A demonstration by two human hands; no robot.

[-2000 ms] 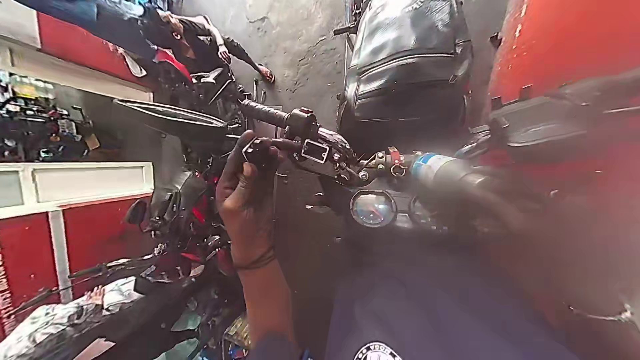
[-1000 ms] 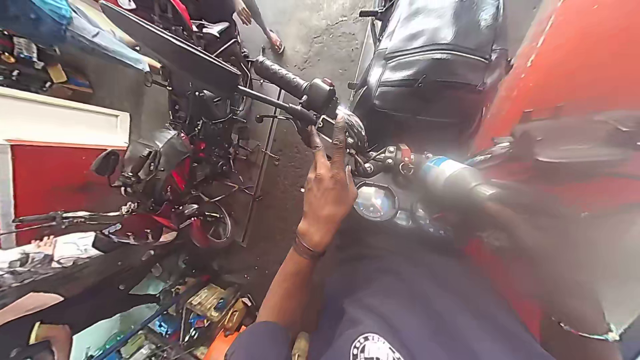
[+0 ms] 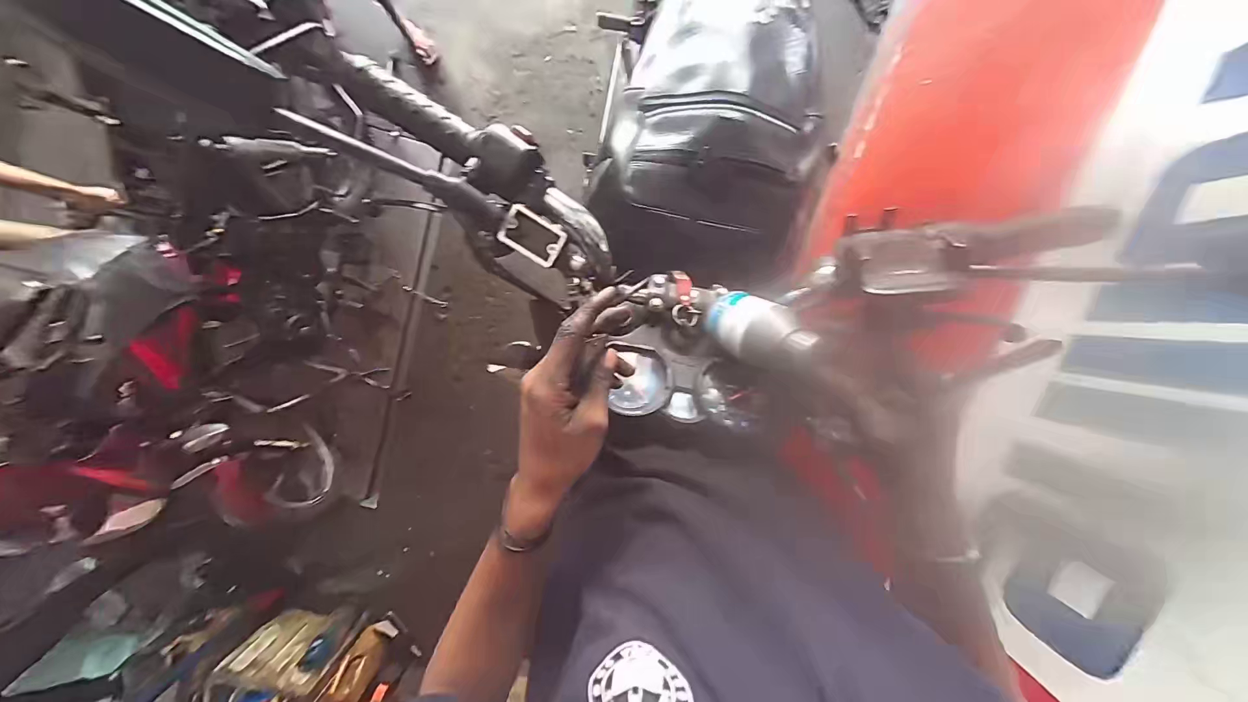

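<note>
My left hand (image 3: 570, 390) has its fingers curled near the middle of a motorcycle handlebar, just above a round gauge (image 3: 639, 382). A thin dark thing shows at its fingertips; I cannot tell whether it is held. Up and left of the hand is a rectangular, light-rimmed brake fluid reservoir (image 3: 531, 235), beside the black switch housing (image 3: 505, 161) and the ribbed rubber grip (image 3: 409, 105). My right hand (image 3: 863, 380), badly blurred, is around the lower end of a silvery cylindrical container (image 3: 756, 327) with a blue band. Right of the ignition area (image 3: 682, 291) is the other lever assembly (image 3: 897, 263).
A black motorcycle seat (image 3: 717, 146) lies beyond the handlebar. At the left stand other motorcycles (image 3: 166, 356), with a person's hands (image 3: 93, 198) near one. A mirror (image 3: 175, 58) juts out top left. Tools and packets (image 3: 283, 653) lie bottom left. A red surface (image 3: 994, 117) rises at the right.
My left hand has left the reservoir, where its fingers rested one second ago, and is now lower, by the handlebar's middle. My right hand stays at the container. The view has shifted closer.
</note>
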